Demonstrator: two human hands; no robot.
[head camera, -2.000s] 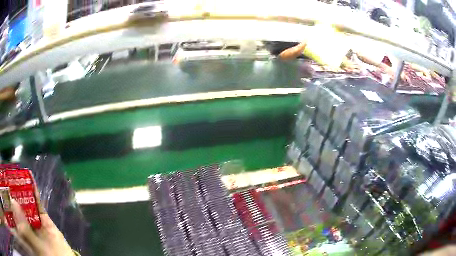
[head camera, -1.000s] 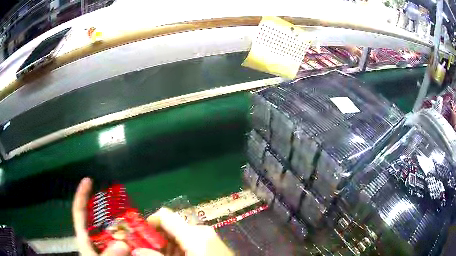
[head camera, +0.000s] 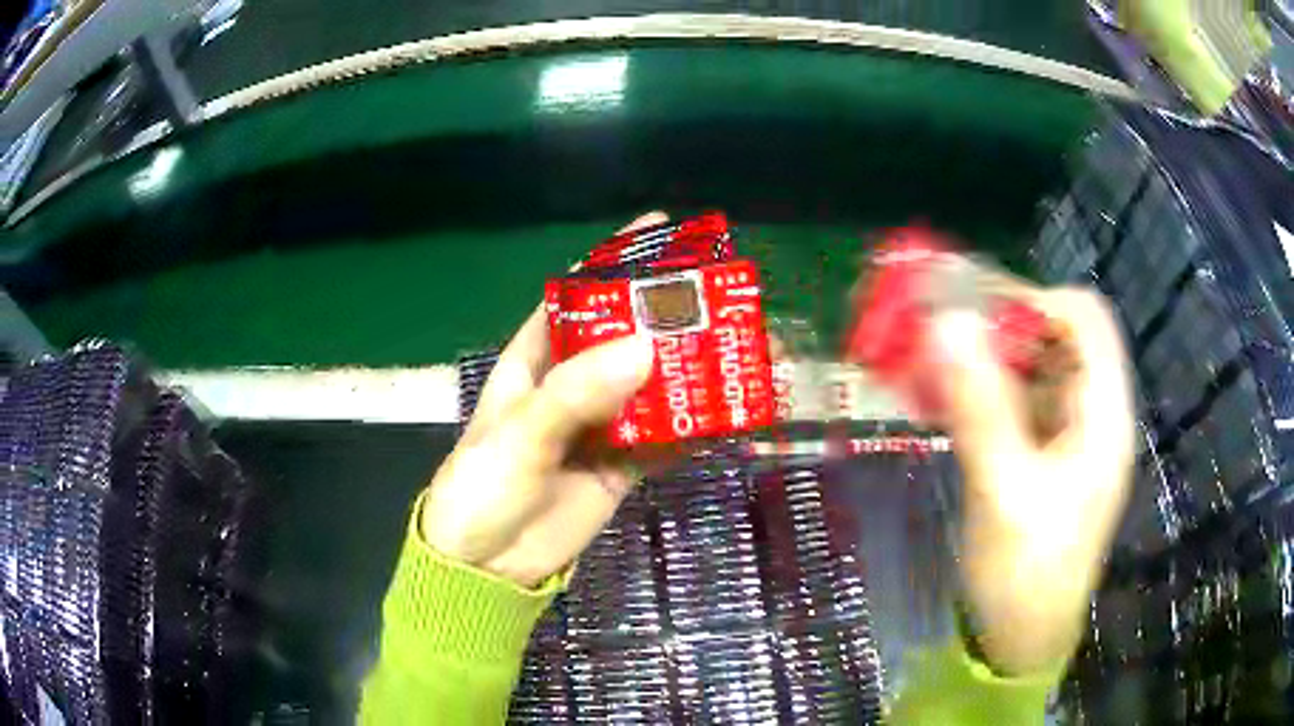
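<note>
My left hand (head camera: 532, 440), in a yellow-green sleeve, holds a handful of red circuit boards (head camera: 710, 369) in front of me. The front board faces me, with white digit-like marks and a silver-framed rectangle near its top edge. More boards fan out behind it. My right hand (head camera: 1029, 440) is blurred and holds another red board or boards (head camera: 915, 319) to the right, apart from the left hand; how many cannot be told. Packed board rows (head camera: 710, 596) lie below and behind my hands, partly hidden by the left hand and its boards.
A dark ribbed stack (head camera: 71, 496) stands at the left. Tall dark stacked blocks (head camera: 1206, 355) stand at the right. The glossy green belt (head camera: 426, 241) crosses behind, with a pale edge strip (head camera: 298, 394). A yellow-green patch, unclear, shows at the upper right.
The view has turned down and left, bringing the packed rows back into view. My hands, together around red boards before, are now apart, each with red boards.
</note>
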